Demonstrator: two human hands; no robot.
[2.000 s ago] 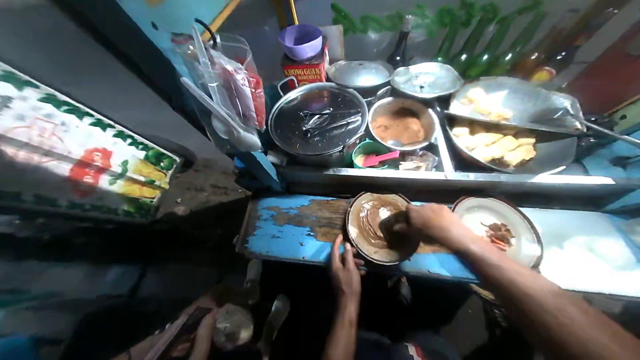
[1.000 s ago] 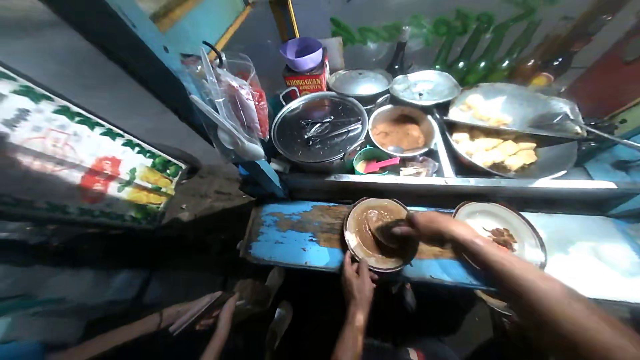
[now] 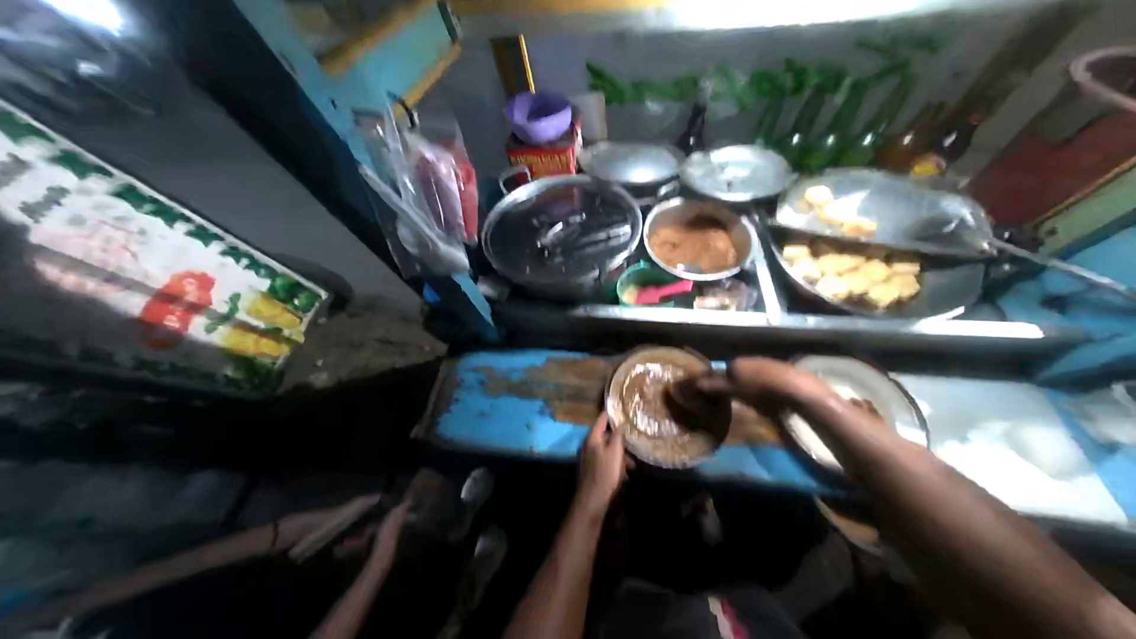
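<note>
A round bowl (image 3: 655, 448) of glossy brown sauce rests on the worn blue wooden bench (image 3: 506, 433). My left hand (image 3: 605, 461) is at the bowl's lower left rim, fingers against its side. Over the bowl's right part, my right hand (image 3: 745, 383) is closed on a dark pestle or similar tool (image 3: 697, 399), its lower end in the sauce; the blur hides its exact shape. Just right of the bowl, partly behind my right forearm, lies a white plate (image 3: 905, 404) with some brown-red pieces on it.
Behind the bench, a metal-edged shelf (image 3: 621, 312) holds a lidded pot (image 3: 564, 231), an orange-brown paste pan (image 3: 697, 244), a green cup (image 3: 632, 284) and a wok of yellowish pieces (image 3: 852, 277). White wrapping (image 3: 1012, 444) lies right. Another person's hands (image 3: 382, 528) are at lower left.
My right hand has shifted within the bowl, with the tool still in the sauce. My left hand stays at the rim. The other person's hands have moved. The view has come closer.
</note>
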